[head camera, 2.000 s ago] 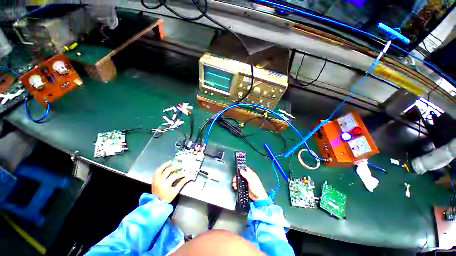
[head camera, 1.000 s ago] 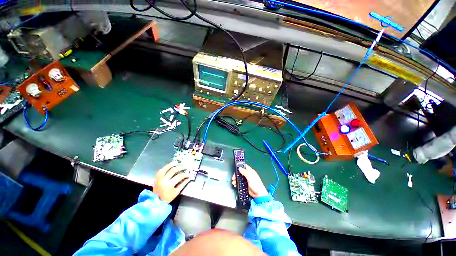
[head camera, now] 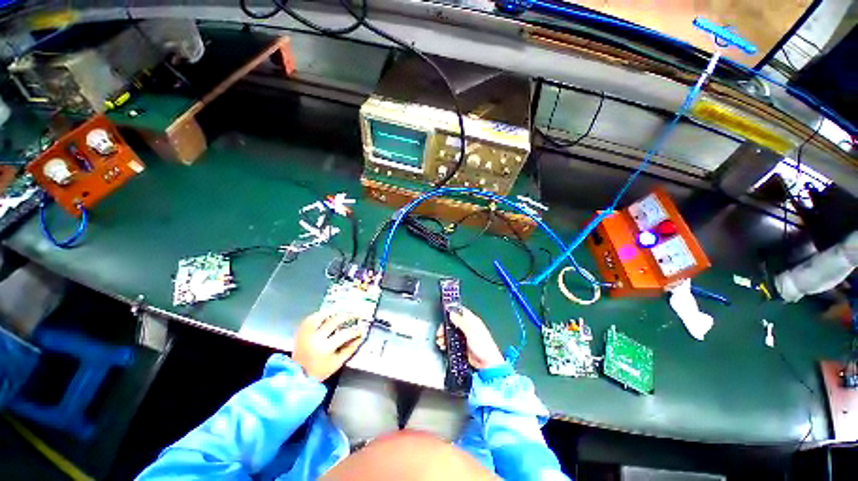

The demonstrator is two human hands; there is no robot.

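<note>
The circuit board (head camera: 350,299) lies on a pale sheet (head camera: 282,299), with black plugs and cables at its far edge. My left hand (head camera: 326,345) rests on the board's near part, fingers curled over it; whether it grips the edge is hidden. My right hand (head camera: 476,340) holds a long black remote control (head camera: 455,329) upright in the view, at the right edge of the sheet, with the thumb on its buttons. A flat black box (head camera: 400,286) lies beside the board's right side.
An oscilloscope (head camera: 442,146) stands behind, with a thick blue cable (head camera: 470,192) arching before it. Orange test boxes stand right (head camera: 644,246) and left (head camera: 83,167). Green boards lie right (head camera: 627,359) and left (head camera: 202,279). A blue pen-like stick (head camera: 517,293) and tape roll (head camera: 579,287) lie right.
My left hand has shifted slightly nearer and its fingers have curled more on the board. The right hand keeps hold of the remote. The head view has shifted slightly; the screen at top right became orange-brown.
</note>
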